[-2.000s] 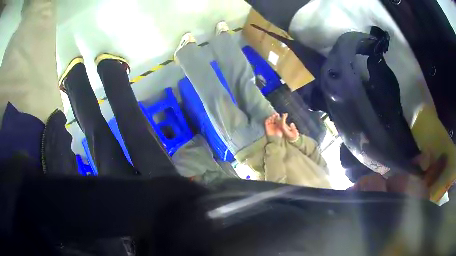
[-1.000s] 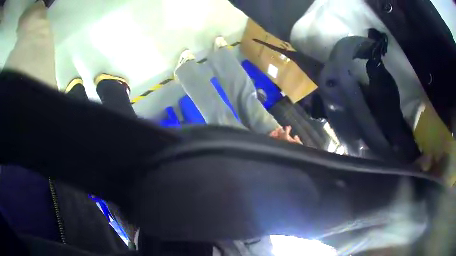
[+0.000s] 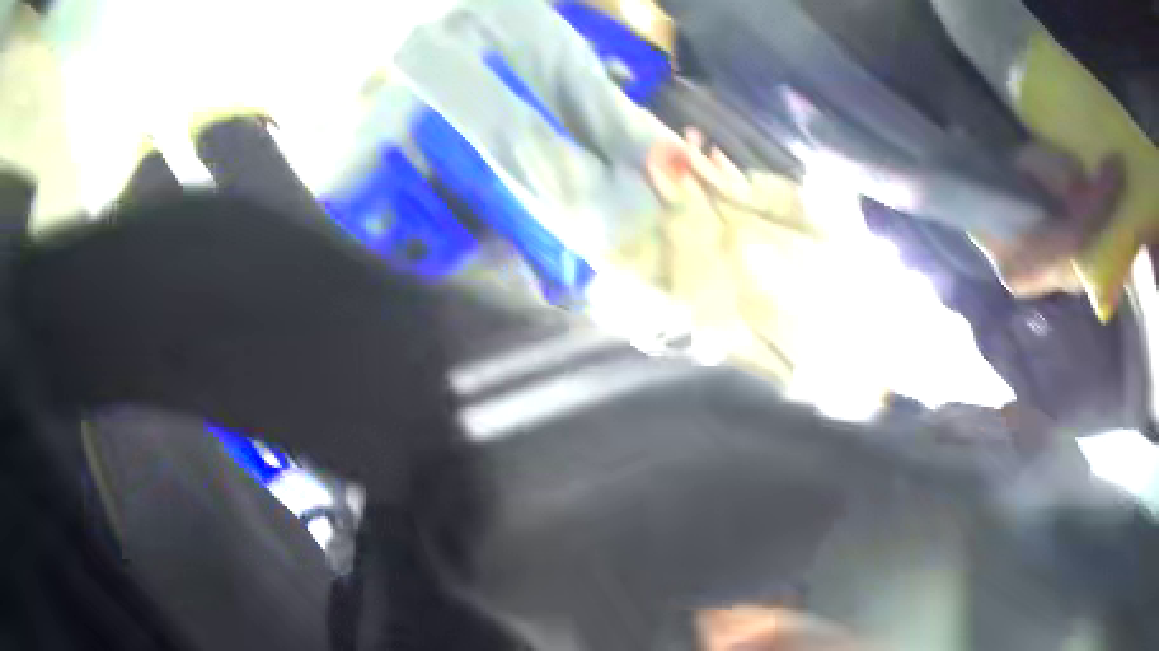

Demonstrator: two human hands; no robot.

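Observation:
The view is tilted and strongly blurred. A large dark sleeve [image 3: 254, 305] with pale stripes crosses the foreground; I cannot tell whose it is. A hand [image 3: 1061, 216] at the right, seemingly another person's, is at a yellow-edged card or pad [image 3: 1099, 140]. A blurred patch of skin [image 3: 763, 630] is cut off by the bottom edge; its owner is unclear. Neither of my hands can be made out for certain. A dark jacket part with a zip edge [image 3: 108, 496] shows at lower left.
A person in grey trousers [image 3: 508, 127] and beige sleeves sits with hands [image 3: 693, 165] together. A blue plastic stool [image 3: 400, 216] and other blue plastic things stand beside the legs. Another person's dark trouser legs [image 3: 254, 159] show at upper left. A glaring bright area [image 3: 877, 293] lies right of centre.
The view has shifted and become more blurred and brighter. The dark sleeve has dropped at the right, uncovering the beige sleeves and bright area. The yellow-edged card now appears higher.

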